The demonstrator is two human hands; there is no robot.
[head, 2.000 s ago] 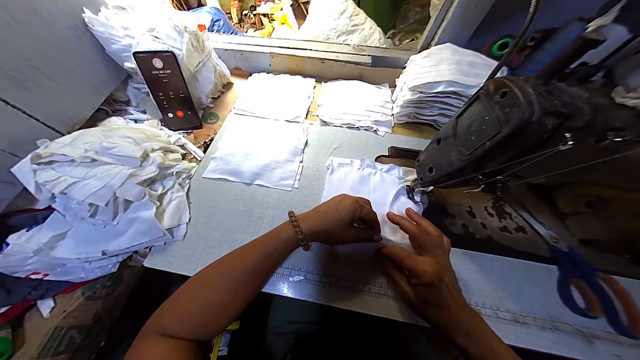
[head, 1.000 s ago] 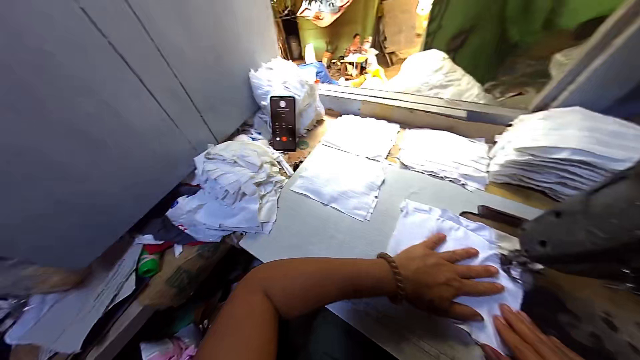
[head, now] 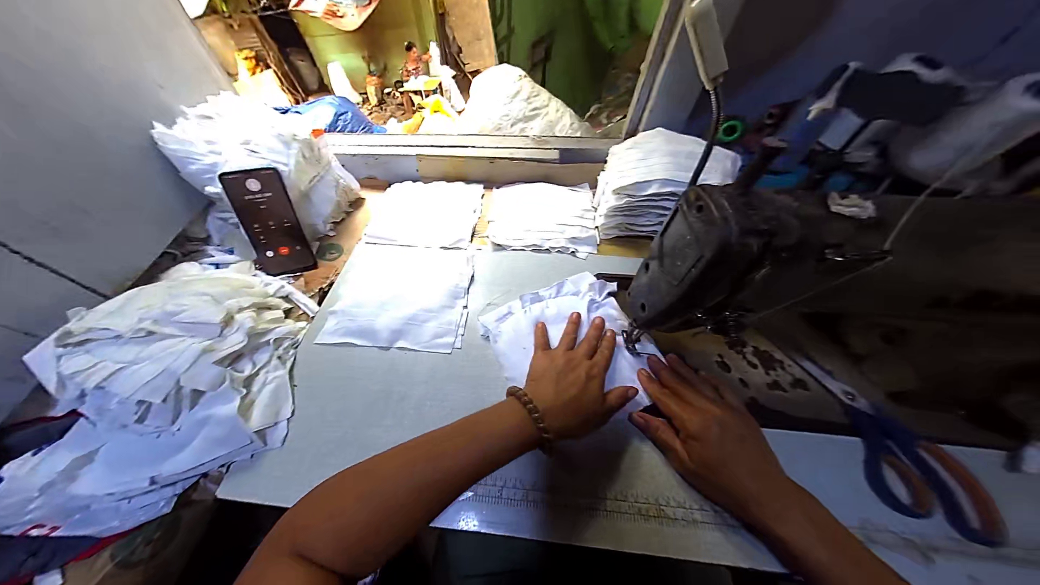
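Observation:
A white fabric piece with a gathered far edge lies at the presser foot of a dark sewing machine. My left hand, with a beaded bracelet at the wrist, rests flat on the cloth with its fingers spread. At the cloth's right edge, just nearer than the presser foot, lies my right hand, fingers extended and thumb apart. Neither hand is closed on the cloth. The needle tip is too small to make out.
Flat white fabric pieces and fabric stacks line the table's back. Loose white cloths heap at left beside a leaning phone. Blue-handled scissors lie at right. A person sits outside beyond the ledge.
My left hand, bent at the cloth's near edge two seconds ago, now lies spread on top of it. The view swung left and then back.

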